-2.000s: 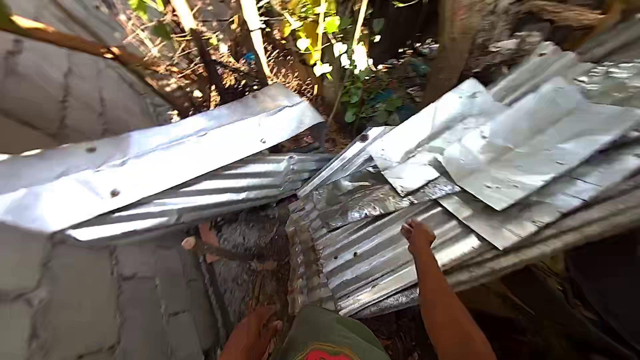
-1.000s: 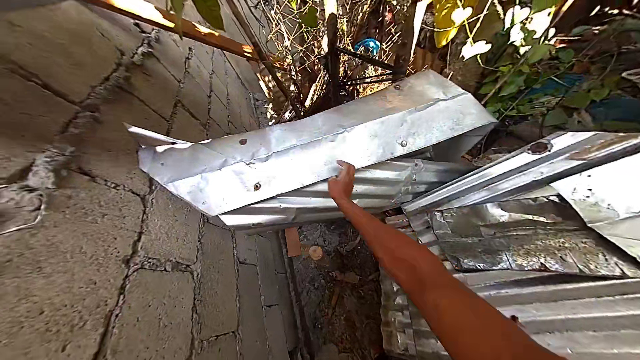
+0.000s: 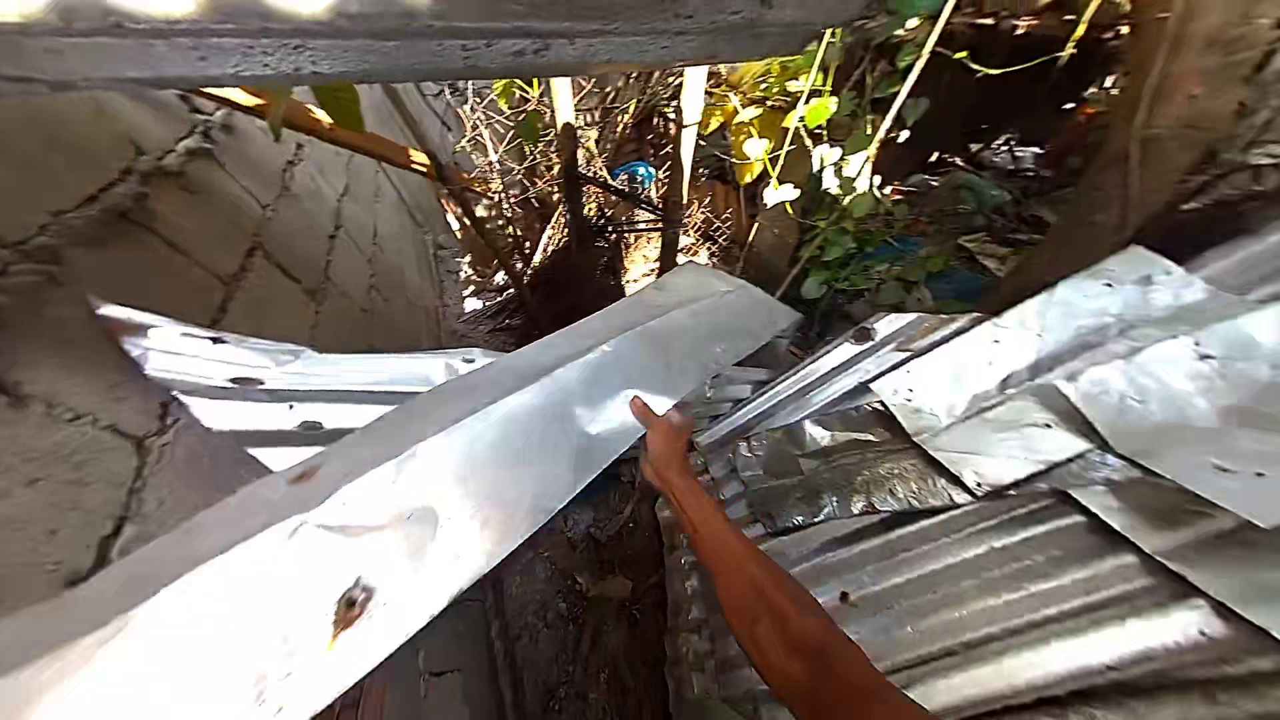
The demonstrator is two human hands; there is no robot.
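My right hand point(image 3: 665, 440) grips the lower edge of a long, bent strip of sheet metal point(image 3: 480, 450), thumb on its upper face. The strip slants from the bottom left up to the middle of the view and has a rusty hole near its lower end. Behind it, at the left, lie other metal sheets point(image 3: 300, 385) with holes. Corrugated metal sheets point(image 3: 980, 590) lie to the right of my hand, with flat metal pieces point(image 3: 1190, 390) on top and a crumpled dark piece point(image 3: 850, 465) near their left edge. My left hand is out of view.
A cracked block wall point(image 3: 290, 230) stands at the left. A grey beam point(image 3: 400, 45) crosses the top. Vines point(image 3: 840, 240), thin posts and a wooden pole point(image 3: 350, 140) are at the back; a thick trunk or post point(image 3: 1110, 150) rises at the right. Dark ground point(image 3: 590, 600) shows below the strip.
My right hand was over the corrugated sheets, then at the strip's edge. The strip has lifted off the sheets at the left and swung, its near end now toward the bottom left.
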